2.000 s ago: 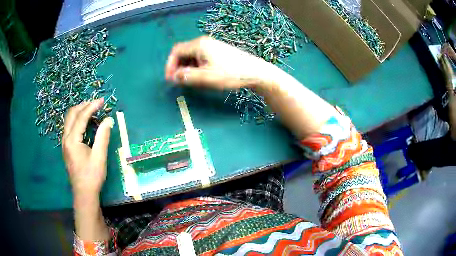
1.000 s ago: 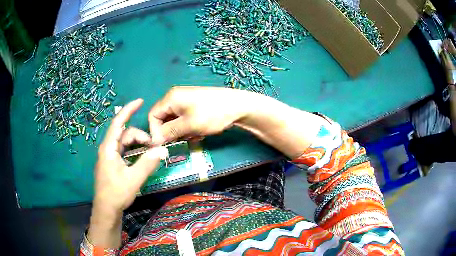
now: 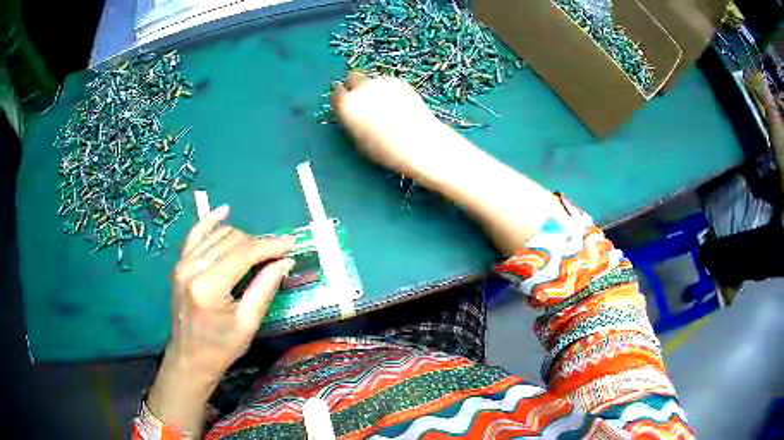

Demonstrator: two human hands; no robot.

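The green circuit board (image 3: 297,302) lies at the near table edge, its left part covered by my left hand (image 3: 219,288). A cream strip (image 3: 320,219) crosses its right side and projects past its far edge. My left thumb and fingertips are over the board beside the dark red block (image 3: 301,279); whether they hold a part is hidden. My right hand (image 3: 378,112) is at the left edge of the right-hand pile of green components (image 3: 430,51). Its fingertips are blurred and mostly hidden, so I cannot tell if it holds anything.
A left-hand pile of similar components (image 3: 125,155) lies on the green mat. An open cardboard box (image 3: 572,73) with more parts stands at the upper right. A white tray (image 3: 206,21) is at the far edge. A blue stool (image 3: 675,275) and part of another person's arm (image 3: 768,112) are on the right.
My right hand has moved from the board up and away to the right-hand pile. My left hand was left of the board at first, then came over it and stays there, fingers now lower.
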